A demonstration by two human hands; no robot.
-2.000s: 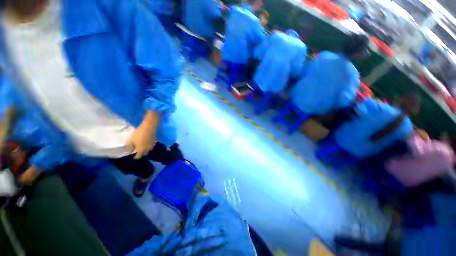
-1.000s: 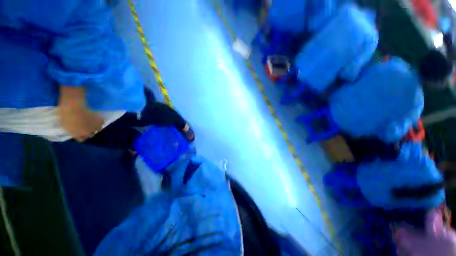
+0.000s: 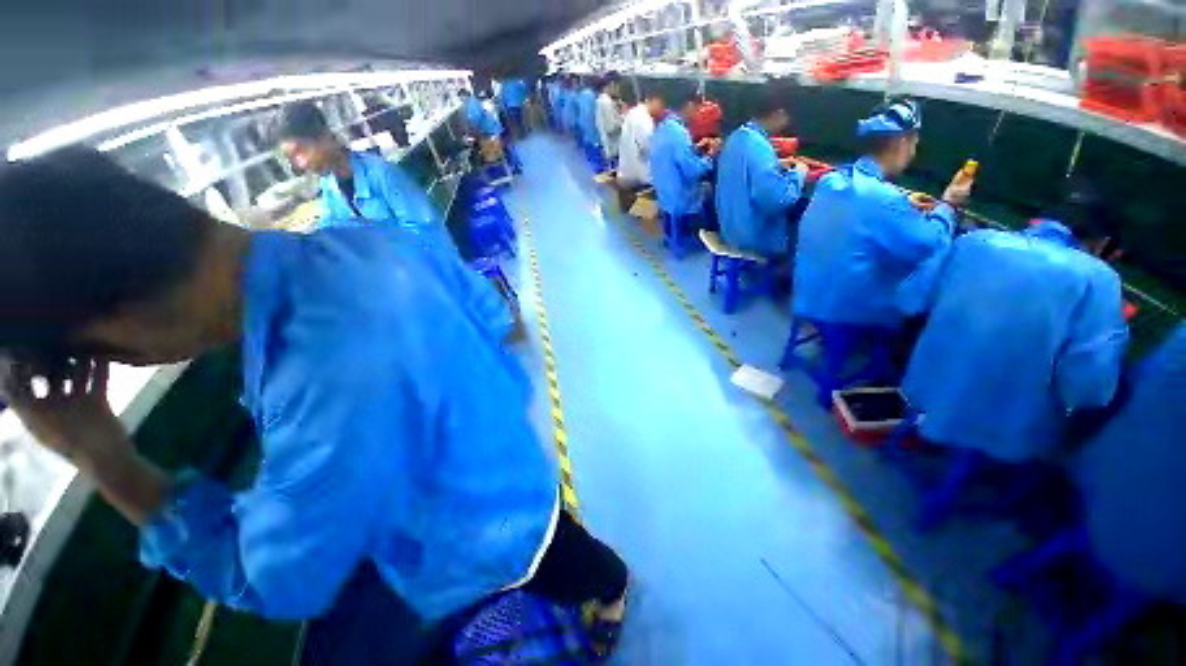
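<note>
Neither of my hands is in the picture. Nearest in front of me, at the left, a person in a blue smock (image 3: pixel 390 416) leans over the bench, one hand (image 3: pixel 59 403) raised near the head. That person is on a blue stool (image 3: pixel 520 627) at the bottom edge. The dark-green bench side (image 3: pixel 189 449) runs along the left, partly hidden by the person.
A blue aisle floor (image 3: pixel 650 390) with yellow-black tape (image 3: pixel 549 371) runs ahead. At the right, several seated workers in blue smocks (image 3: pixel 852 247) face the other line. A red bin (image 3: pixel 874 414) and a white flat item (image 3: pixel 757 381) lie on the floor. Red baskets (image 3: pixel 1138 81) stand upper right.
The view has lifted from the floor to look along the aisle. The near person, earlier standing by the blue stool, is now bent low toward the bench. My blue-sleeved clothing has left the picture.
</note>
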